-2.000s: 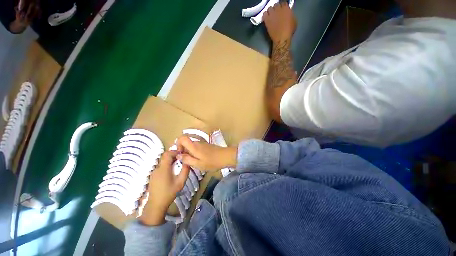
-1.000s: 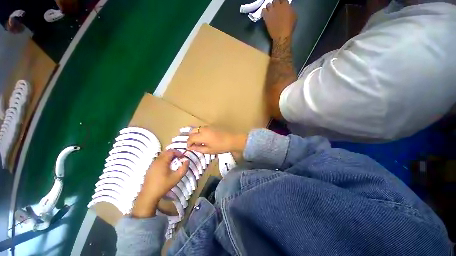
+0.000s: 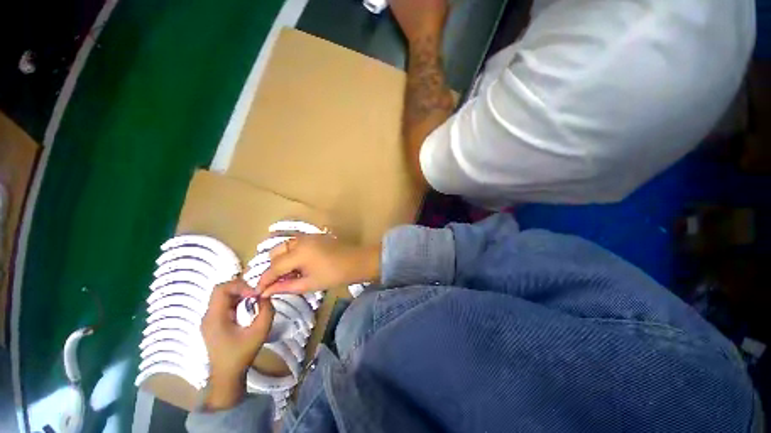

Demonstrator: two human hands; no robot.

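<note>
Both my hands meet over the right-hand row of white curved arms [image 3: 286,340]. My left hand [image 3: 232,338] grips a small white curved piece [image 3: 246,311], with its end showing between thumb and fingers. My right hand [image 3: 317,264] pinches at the end of that piece; what its fingertips hold is too small to tell. A second row of nested white arms [image 3: 182,309] lies on the brown cardboard [image 3: 241,211] to the left of my left hand. The rest of the held piece is hidden by my hands.
A green conveyor belt [image 3: 127,169] with pale edge strips runs along the left. A white joined subassembly [image 3: 74,364] lies on it at lower left. Another cardboard sheet [image 3: 330,118] lies ahead. A coworker's bare forearm [image 3: 427,93] and white sleeve [image 3: 575,110] are at upper right.
The view has shifted, so the scene sits further left. My fingertips have come together at the small white piece. The subassembly on the belt has moved toward the lower left.
</note>
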